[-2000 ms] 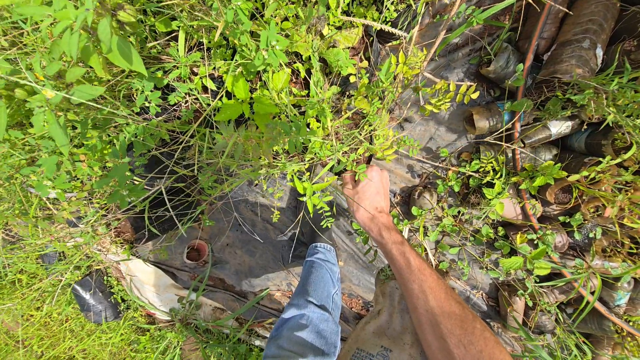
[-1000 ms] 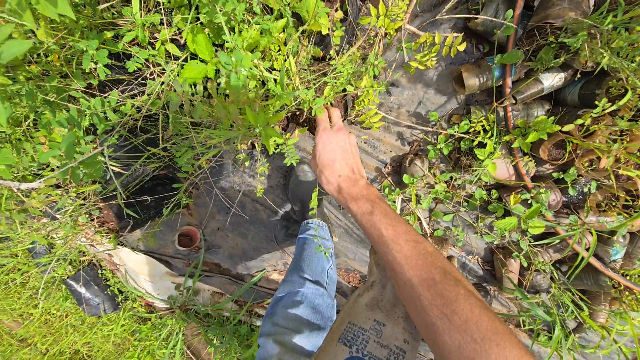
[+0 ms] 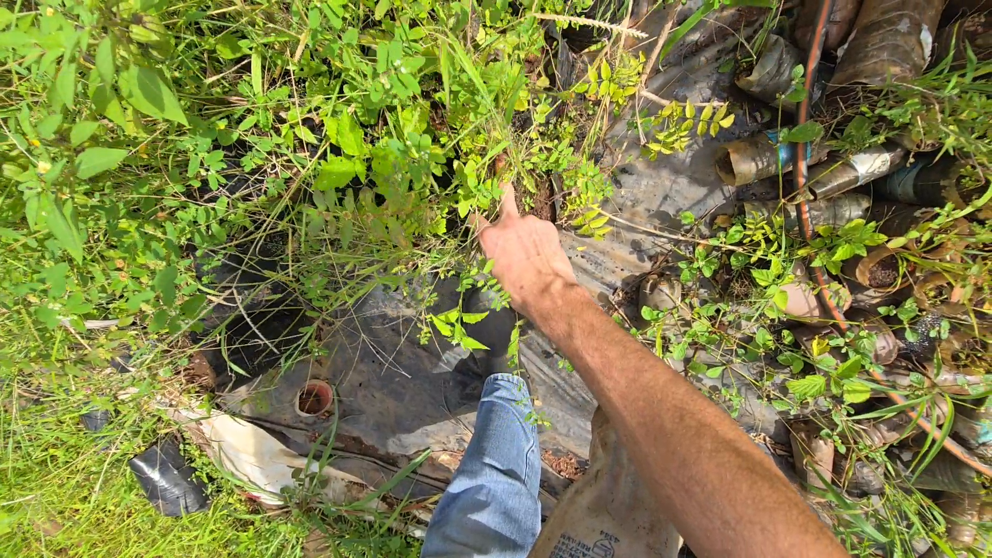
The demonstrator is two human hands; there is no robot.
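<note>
My right hand reaches up from the lower right into leafy green weeds. Its back faces the camera, the index finger points into the stems and the thumb is apart to the left. The other fingers are hidden, so whether it grips a stem is unclear. Dark soil shows just beyond the knuckles. Below the hand are a dark boot and a blue jeans leg. A dirty, pale printed sack is beside the leg, partly behind my forearm. My left hand is out of view.
Black plastic sheeting covers the ground. A small reddish-brown pot stands at the left. Soil-filled plastic grow bags lie at the right, crossed by a black and orange hose. A black plastic bag lies in the lower-left grass.
My right hand has stayed at the weeds; its index finger and thumb are now spread apart. The printed sack shows less than one second ago.
</note>
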